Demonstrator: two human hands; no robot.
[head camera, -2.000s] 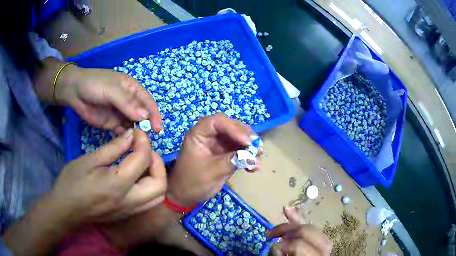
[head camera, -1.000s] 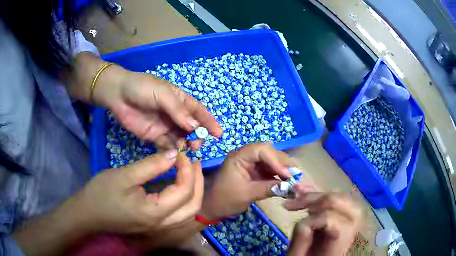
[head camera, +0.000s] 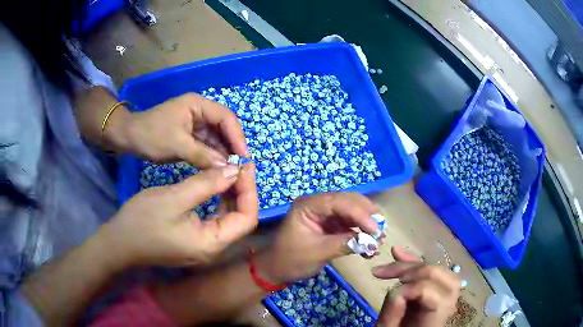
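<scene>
My left hand (head camera: 329, 230), with a red band at the wrist and a white wrap on the thumb tip, holds a small blue-and-white part (head camera: 378, 223) between thumb and fingers. My right hand (head camera: 419, 290) is at the lower right, partly cut off by the bottom edge and apart from my left hand. Its fingers are apart, with nothing visible in them. A small blue tray (head camera: 348, 285) of blue-and-white parts lies partly hidden behind my left wrist. A loose pile of tiny brass-coloured pins (head camera: 461, 311) lies beside my right hand.
Another person's two hands (head camera: 185, 204) work on a small part over the large blue tote (head camera: 391, 137) at left. A deeper blue bin (head camera: 465, 228) with a pale lining stands at right, by the dark green conveyor (head camera: 422, 70). Two pale-blue balls (head camera: 463, 283) lie nearby.
My right hand first rose from the small tray to the part in my left hand, then drew back down and right. My left hand still holds the part. The other person's hands came together.
</scene>
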